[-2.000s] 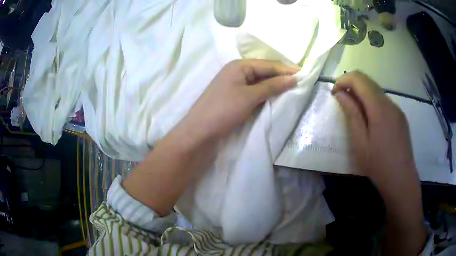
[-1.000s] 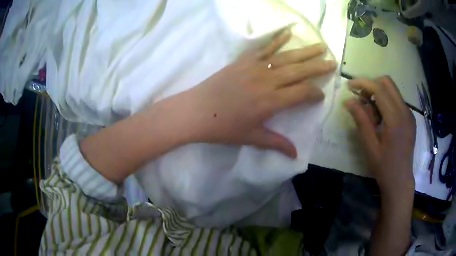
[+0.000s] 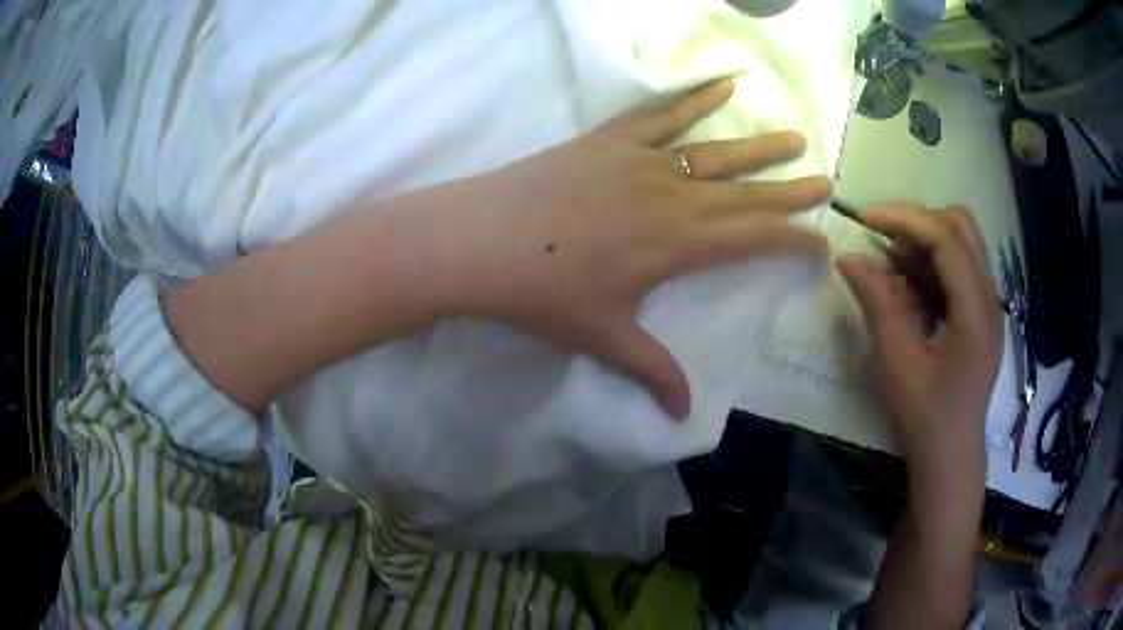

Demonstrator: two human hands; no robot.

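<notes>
The white garment piece (image 3: 493,406) covers the centre, overexposed towards the top. My left hand (image 3: 628,234) lies on it with the fingers spread, holding nothing; its fingertips reach near the cloth's right edge. My right hand (image 3: 924,308) is just right of that edge, its fingers curled around a thin dark tool (image 3: 862,222) that points left towards the cloth. The tool is mostly hidden by the fingers, so its exact kind cannot be told.
The white table has a printed scale (image 3: 794,357) near its front edge. Small dark round discs (image 3: 924,122) lie near the machine parts (image 3: 884,62) at top right. A black elongated case (image 3: 1047,222), slim metal snips (image 3: 1020,314) and dark-handled scissors (image 3: 1062,425) lie at far right.
My left hand has gone from pinching a cloth fold to lying spread on the cloth, which is now flatter and reaches further right. My right hand has come close to the cloth's edge.
</notes>
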